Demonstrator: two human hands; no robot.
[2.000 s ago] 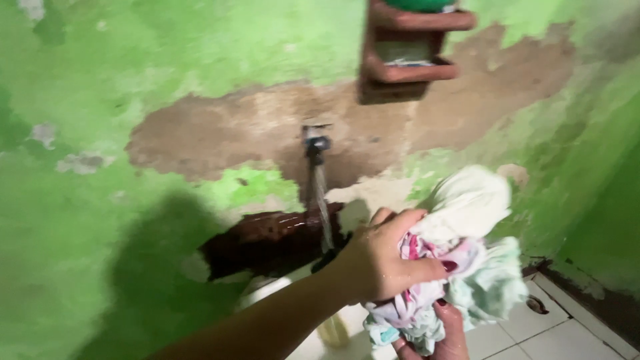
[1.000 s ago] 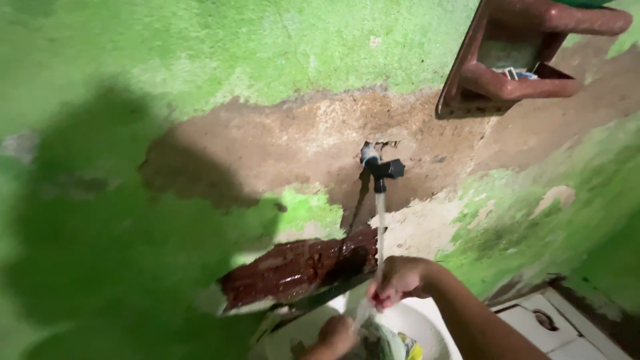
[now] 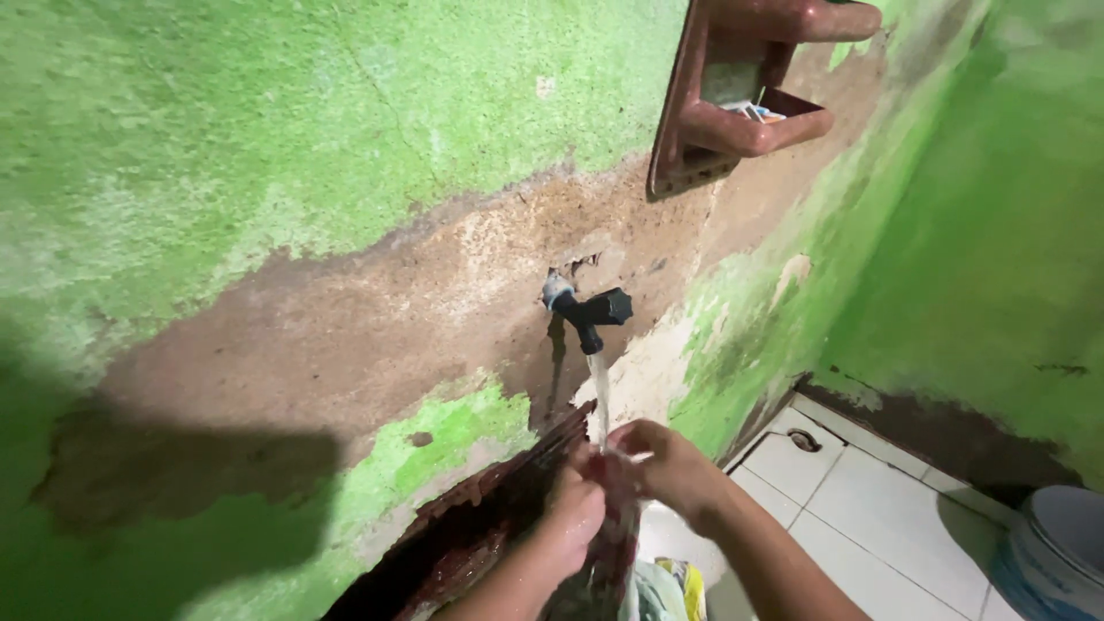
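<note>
Water runs from a black plastic tap [image 3: 593, 317] on the wall. My left hand [image 3: 576, 502] and my right hand [image 3: 666, 470] meet just under the spout, fingers closed on a dark reddish wet cloth [image 3: 614, 526] in the stream. The cloth hangs down between my forearms; motion and splashing blur its upper edge. Below the hands, pale green and yellow cloths [image 3: 662, 591] lie in a white basin [image 3: 668, 530], largely hidden by my arms.
A reddish-brown wall shelf [image 3: 755, 134] holding small items juts out above right of the tap. Peeling green wall [image 3: 483, 112] surrounds the tap. White floor tiles [image 3: 880, 509], a round drain [image 3: 804, 441] and a white and blue bucket [image 3: 1048, 552] are at the right.
Two seconds ago my hands held a bundle of white, pink and pale green cloths right of the tap. They are now under the running water with the dark reddish cloth.
</note>
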